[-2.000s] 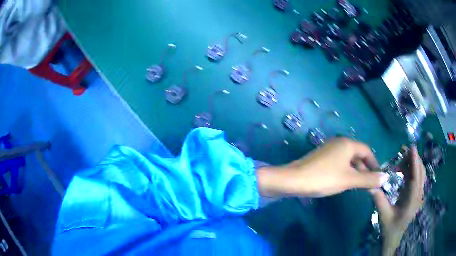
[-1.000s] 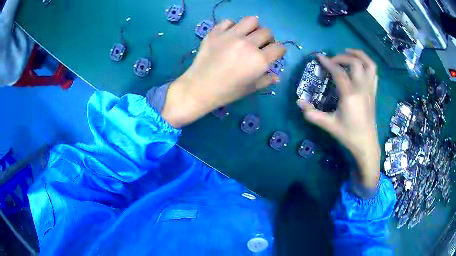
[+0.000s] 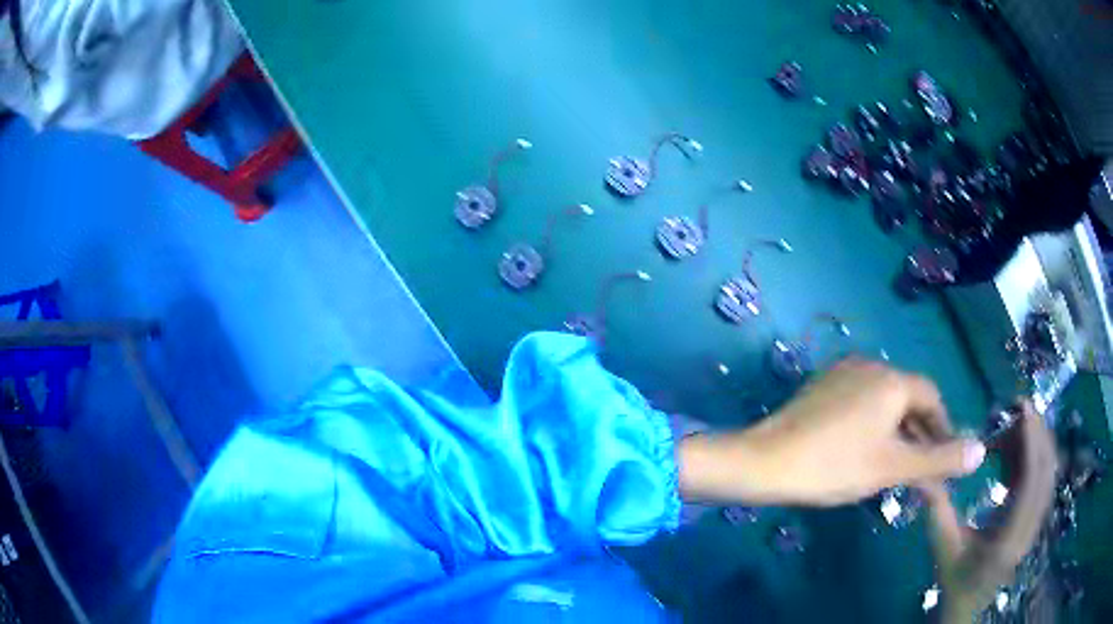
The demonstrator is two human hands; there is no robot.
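Observation:
My left hand [image 3: 854, 439] reaches right, thumb and fingers pinched near the board pile. My right hand [image 3: 1001, 524] is blurred at the lower right, its fingers curved up and its thumb towards my left fingertips. A small dark part with bright glints [image 3: 1003, 424] shows between the two hands; blur hides what it is and which hand holds it. Dark round wired modules [image 3: 679, 237] lie spaced in rows on the green mat [image 3: 488, 73], left of and beyond my hands. Their thin leads end in white plugs.
The module pile [image 3: 940, 183] lies at the upper right beside a black object. The white bench unit [image 3: 1052, 287] stands at the right edge. The silvery board pile [image 3: 1074, 488] is partly behind my right hand. A red stool [image 3: 232, 165] and a person's pale clothing [image 3: 116, 61] show at upper left.
Since one second ago, both hands have moved right, from the modules to beside the board pile. The board seen in my right hand is no longer clearly visible. The view has also shifted.

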